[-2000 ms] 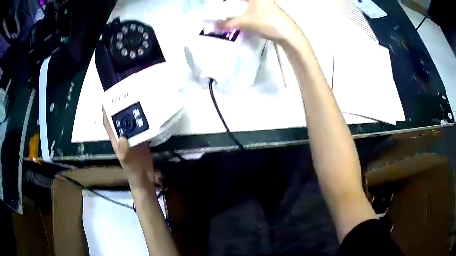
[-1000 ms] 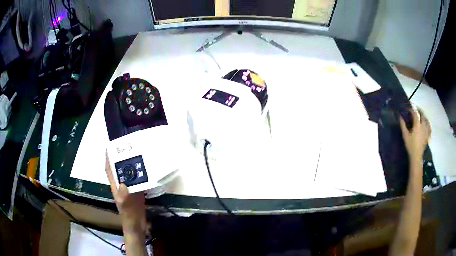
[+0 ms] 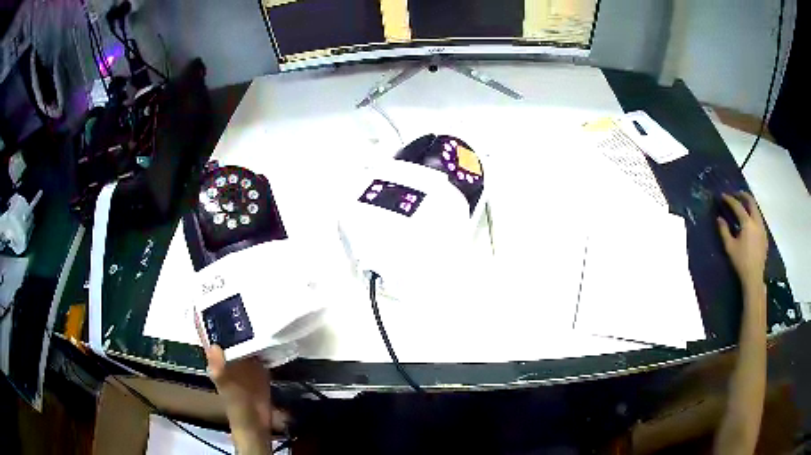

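Note:
A white-and-black PTZ camera [image 3: 267,284] lies at the left front edge of the bench, its black head with a ring of LEDs pointing away. My left hand [image 3: 233,378] holds its near end from below. Its square lens panel faces up. A second PTZ camera [image 3: 405,231] stands mid-table, its panel lights glowing pinkish, with a black cable [image 3: 386,333] running over the front edge. My right hand [image 3: 745,233] rests on a small dark mouse [image 3: 731,211] on the dark bench top at the right; the fingers partly cover it.
A monitor [image 3: 436,53] on a V-shaped stand is at the far edge. White sheets [image 3: 636,275], a printed sheet [image 3: 627,160] and a white card [image 3: 656,138] lie at right. Cables and dark gear [image 3: 133,151] are at left. Cardboard cartons [image 3: 124,413] are below the front edge.
My right hand has moved from the middle camera to the mouse at the right. The view has tilted up, showing the monitor. My left hand still holds the left camera.

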